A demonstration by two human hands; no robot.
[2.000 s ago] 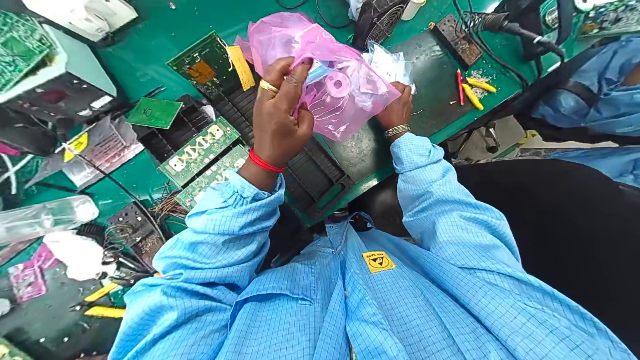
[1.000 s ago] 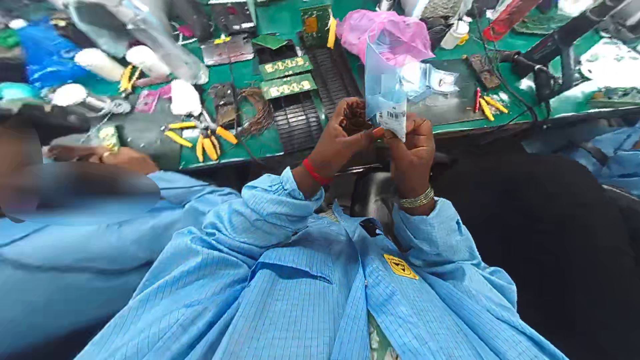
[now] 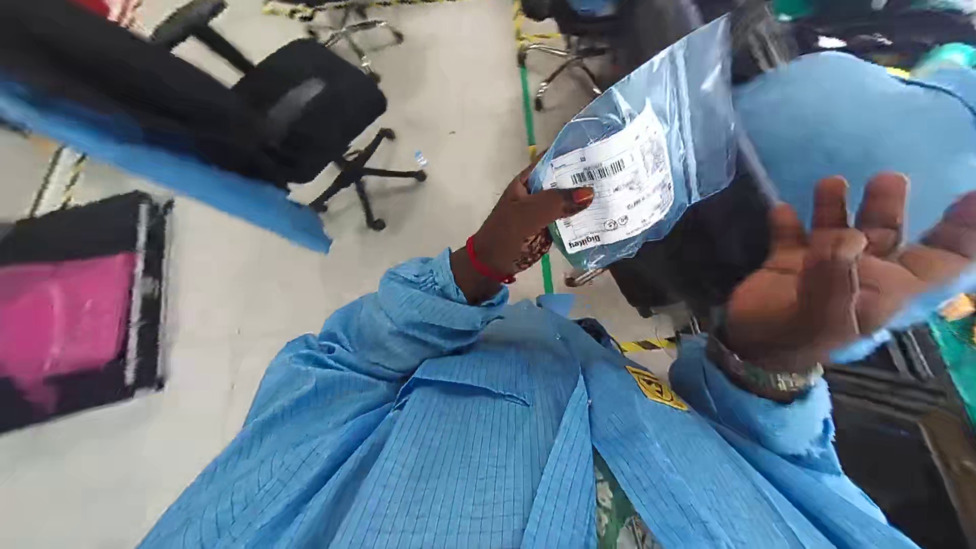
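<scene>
My left hand (image 3: pixel 526 225), with a red band at its wrist, grips the lower left of a clear zip-top plastic bag (image 3: pixel 705 145), thumb over the white printed label. The label bears writing and a barcode. What lies inside the bag is hard to tell. To the right of the bag, my right hand (image 3: pixel 831 282) is raised with its fingers spread and holds nothing; it is somewhat blurred. A bracelet circles that wrist.
A black wheeled office chair (image 3: pixel 313 99) stands on the pale floor at the upper left. A black crate (image 3: pixel 145 290) with pink material (image 3: pixel 69 320) is at the far left. A person in a blue coat (image 3: pixel 854 130) is close at the right. A green work surface (image 3: pixel 957 366) shows at the right edge.
The view has swung from the green bench to the floor and chairs. Both hands were on the clear bag one second ago; now my right hand is off it. The pink bag was held two seconds ago.
</scene>
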